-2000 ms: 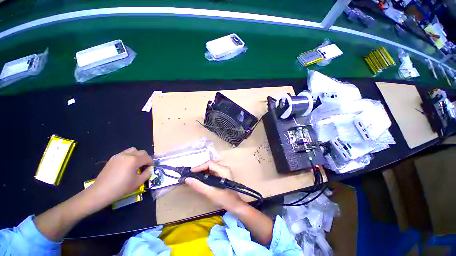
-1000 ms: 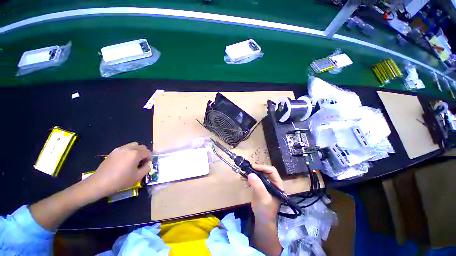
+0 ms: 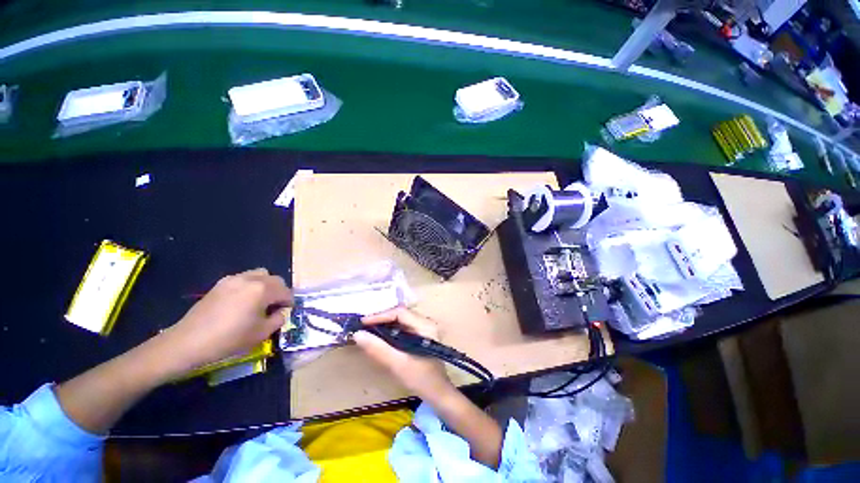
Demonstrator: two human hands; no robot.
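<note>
My right hand (image 3: pixel 405 354) holds the black soldering iron (image 3: pixel 410 341), its thin metal tip pointing left at the circuit board (image 3: pixel 296 330) at the left end of the white power bank housing (image 3: pixel 363 300). The housing lies in clear film on the tan work board. My left hand (image 3: pixel 231 316) has its fingertips together at that same end; what they pinch is too small to tell. Battery cells with yellow edges (image 3: pixel 240 366) lie under and beside my left hand, partly hidden. Another battery cell (image 3: pixel 107 288) lies further left on the black mat.
A fume fan (image 3: pixel 436 228) stands tilted on the work board (image 3: pixel 339 212). The soldering station (image 3: pixel 552 283) with a solder spool (image 3: pixel 569 207) stands right of it, beside a pile of bagged parts (image 3: pixel 669 259). Housings (image 3: pixel 275 98) lie on the green conveyor (image 3: pixel 377 80).
My right hand has brought the iron back left from the middle of the board to the housing's circuit board end. My left hand stays there. The items on the conveyor have moved right.
</note>
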